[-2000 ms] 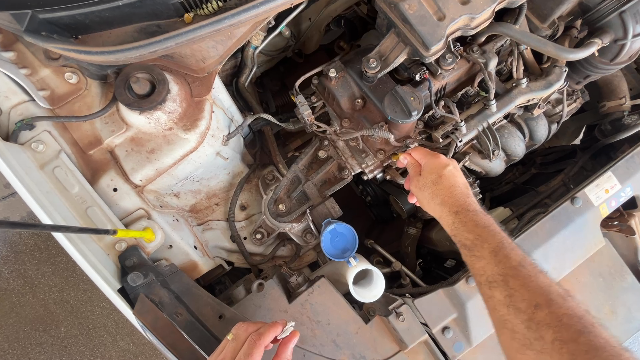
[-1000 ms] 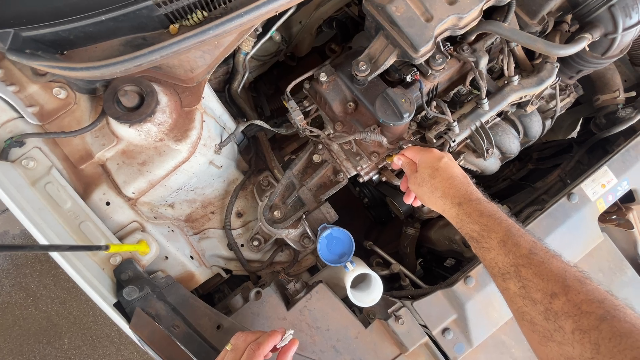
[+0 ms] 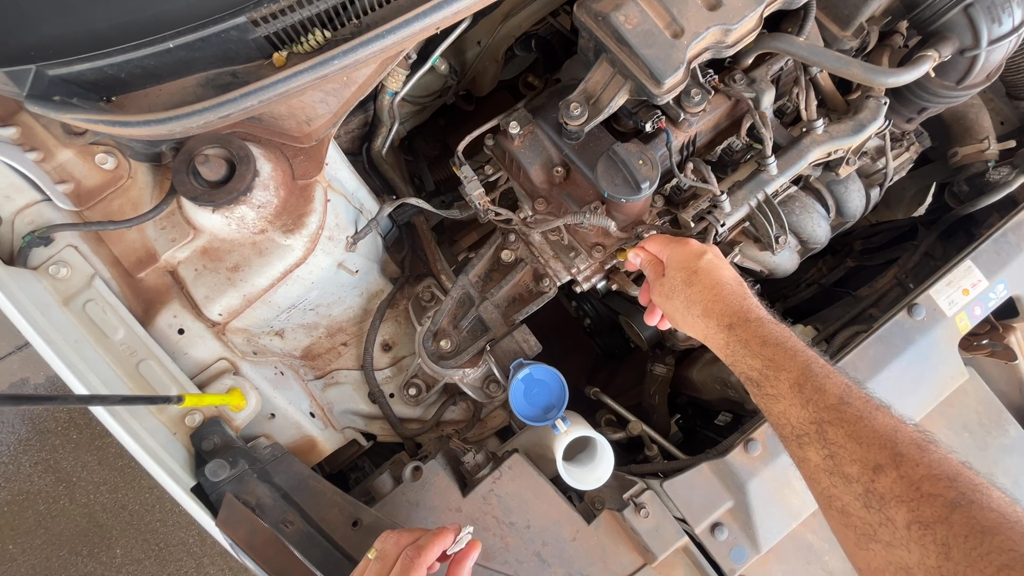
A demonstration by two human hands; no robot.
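My right hand [image 3: 680,280] reaches over the engine, with thumb and fingertips closed on a small yellow dipstick handle [image 3: 622,254] at the engine's front edge, below the black oil filler cap [image 3: 627,172]. Low in the view, my left hand [image 3: 416,554] pinches a small crumpled white wipe or paper [image 3: 460,539]. Between the hands, the white filler neck [image 3: 586,460] of a reservoir stands uncovered, its blue cap [image 3: 538,393] flipped back and hanging by its hinge. Whether the dipstick is fully seated cannot be told.
A black hood prop rod with a yellow end [image 3: 214,399] rests at the left fender. An engine mount bracket [image 3: 472,308] lies left of my right hand. Hoses and the intake pipe [image 3: 856,64] fill the upper right. The front crossmember [image 3: 904,400] runs beneath my right forearm.
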